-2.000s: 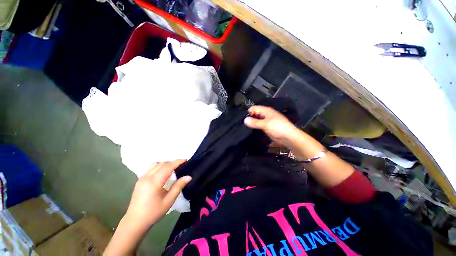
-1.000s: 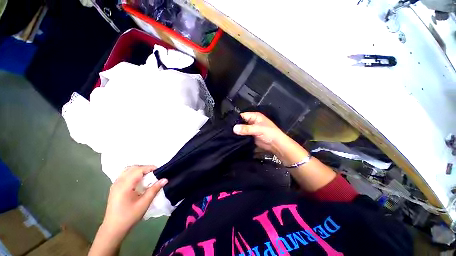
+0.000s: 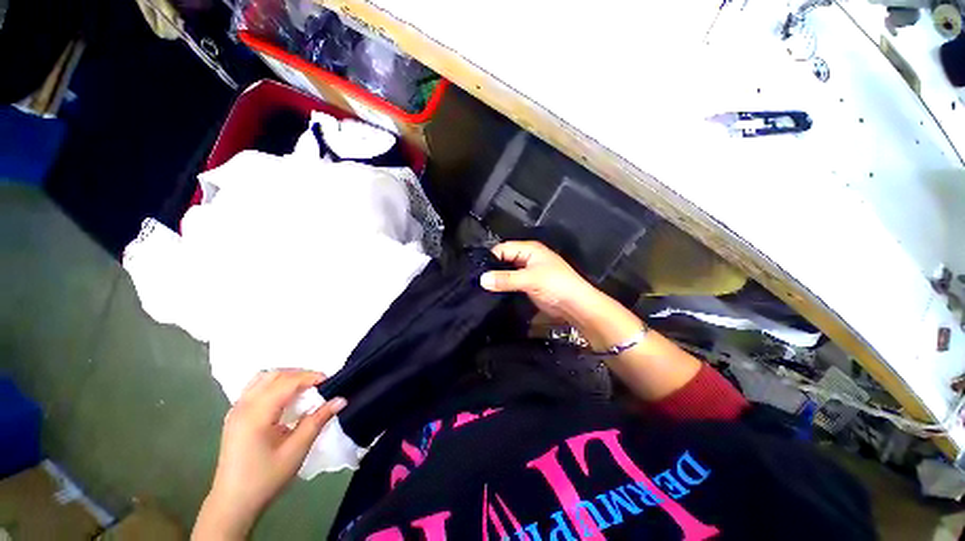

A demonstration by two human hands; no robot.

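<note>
The black fabric part (image 3: 407, 343) is stretched between both hands above the wearer's lap. My left hand (image 3: 277, 428) pinches its lower left end, where it meets the white fabric, between thumb and fingers. My right hand (image 3: 534, 280) pinches its upper right end. The white fabric part (image 3: 296, 254) lies in a large heap over the red bin (image 3: 246, 118) and hangs toward the floor on the left. A lace-like edge shows at its right side. A narrow black strip (image 3: 360, 156) curves around a white piece at the top of the heap.
The white table (image 3: 635, 63) with a wooden edge runs diagonally across the upper right. Thread snips (image 3: 764, 124) lie on it. A red-orange basket (image 3: 429, 106) with bagged items stands beyond the bin. Cardboard boxes (image 3: 48, 509) are on the floor at lower left.
The hands have moved slightly left and the black part is spread flatter between them than two seconds ago. Both hands keep their hold. The camera view has shifted, so the table and snips appear further left.
</note>
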